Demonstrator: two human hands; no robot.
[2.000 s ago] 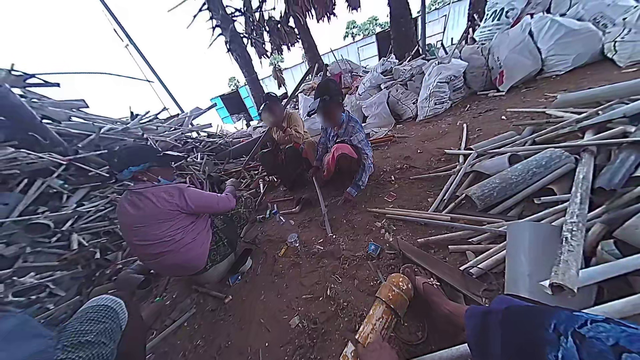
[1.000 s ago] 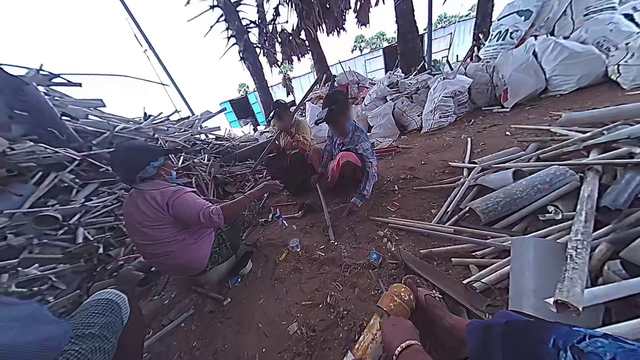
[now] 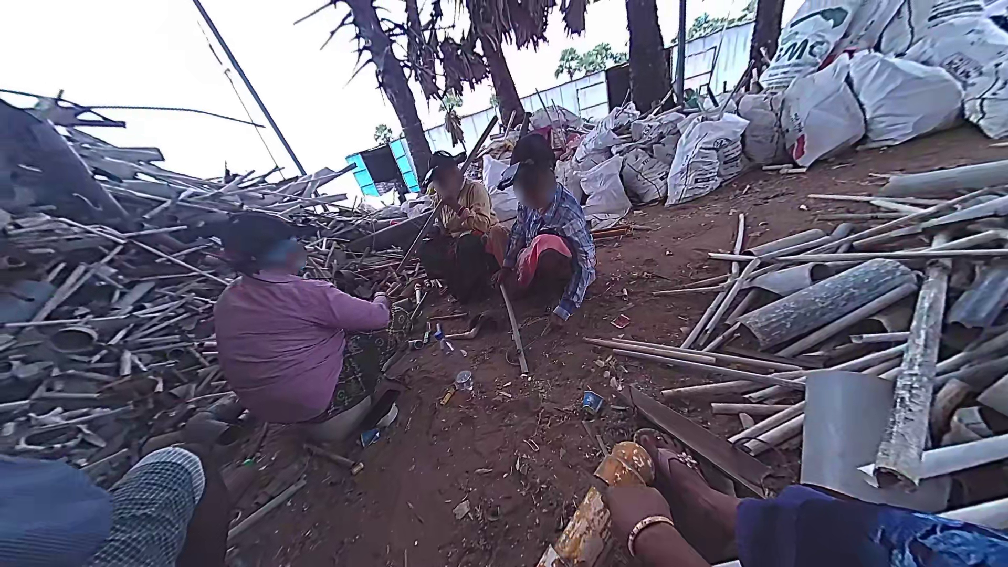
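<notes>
At the lower right, my right hand (image 3: 639, 512), with a bangle at the wrist, is closed around a stained yellowish plastic pipe (image 3: 584, 529). Its rounded, wider end fitting (image 3: 626, 465) lies just beyond my fingers, beside a bare foot (image 3: 683, 479) in a sandal. My left hand is not visible; a blue sleeve (image 3: 47, 512) and checkered cloth (image 3: 153, 504) show at the lower left. A small blue-and-white cup (image 3: 592, 402) lies on the soil beyond the pipe, and a clear plastic cup (image 3: 463, 381) is farther off.
Pipe scraps (image 3: 118, 315) are heaped at left; more pipes (image 3: 827, 303) lie at right. A person in a pink shirt (image 3: 287, 339) sits at left. Two people (image 3: 465, 216) (image 3: 555, 236) squat ahead, near a stick (image 3: 513, 331). White sacks (image 3: 906, 94) stand behind.
My right hand has come farther up into view along the pipe toward its fitting. The person in pink reached an arm forward one second ago and has drawn it back.
</notes>
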